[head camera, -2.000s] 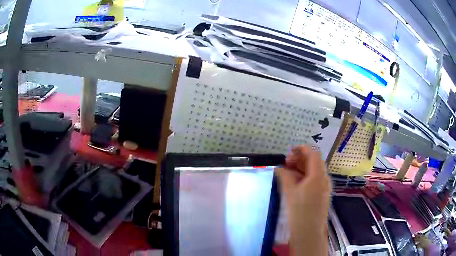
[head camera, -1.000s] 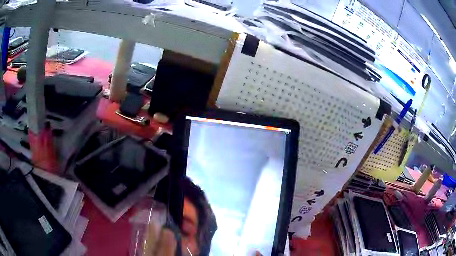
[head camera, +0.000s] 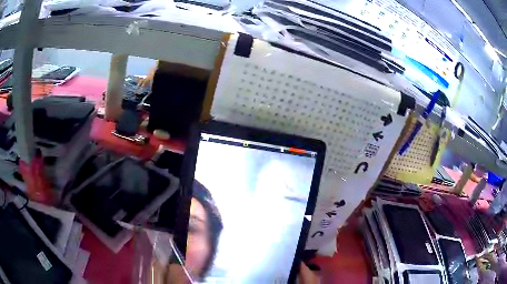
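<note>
A black-bordered tablet (head camera: 253, 205) stands upright in front of the chart, its screen lit with a camera picture showing part of a person and a bright ceiling. My left hand (head camera: 177, 274) is at its lower left edge, mostly cut off by the frame, and grips it; shiny clear film (head camera: 153, 249) hangs beside it. My right hand (head camera: 309, 274) is a small blurred patch at the lower right edge; its grip cannot be made out. The white test chart (head camera: 311, 91) with rows of small characters and black arrows is behind the tablet, partly covered.
Dark tablets in whitish sleeves lie at the left (head camera: 119, 194) and in stacks at the right (head camera: 408, 236). A black panel (head camera: 177, 97) stands under the grey shelf (head camera: 167, 45). A blue pen (head camera: 421, 122) hangs by the yellow sheet (head camera: 414, 158). A grey post (head camera: 24, 100) stands at the left.
My right hand has moved from the tablet's upper right corner down to the lower right edge. The tablet's picture now shows part of a person. Over the last second the view has shifted slightly.
</note>
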